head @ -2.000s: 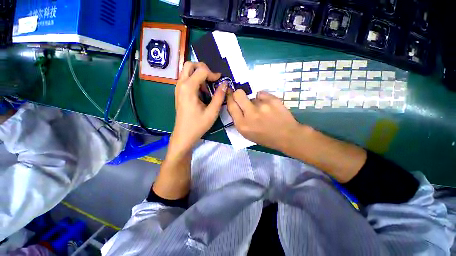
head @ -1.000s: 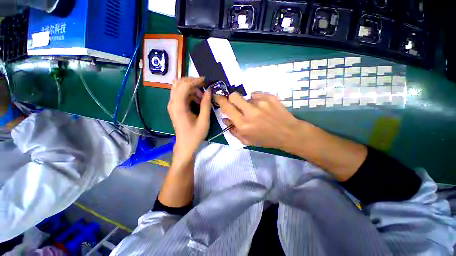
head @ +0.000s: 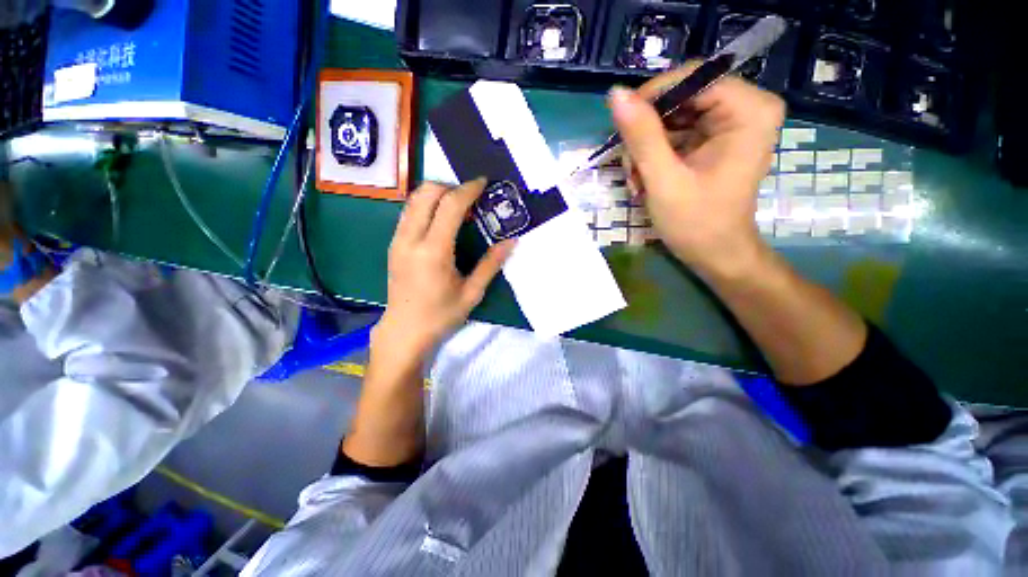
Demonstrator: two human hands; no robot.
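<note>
My left hand (head: 434,265) holds a small black watch case (head: 503,211) between thumb and fingers, over a white card strip (head: 564,276) and a black sheet (head: 483,147) that partly covers the strip. My right hand (head: 705,169) holds dark tweezers (head: 693,92) with a silvery end. Their tip points down left at the near-left part of the pale adhesive pads (head: 834,186), which lie in rows on a clear sheet. Whether a pad is at the tip cannot be told. My right hand hides some pads.
A black blister tray (head: 451,32) with watch cases in its pockets lies at the back. At left are an orange-framed fixture (head: 364,189) holding a black watch-shaped item, a blue machine (head: 169,56), and cables (head: 262,220). Another person's pale sleeve (head: 147,361) is at far left.
My right hand has left the watch case and moved right and up to the pad sheet, the tweezers now swung across. My left hand still holds the case, now more exposed.
</note>
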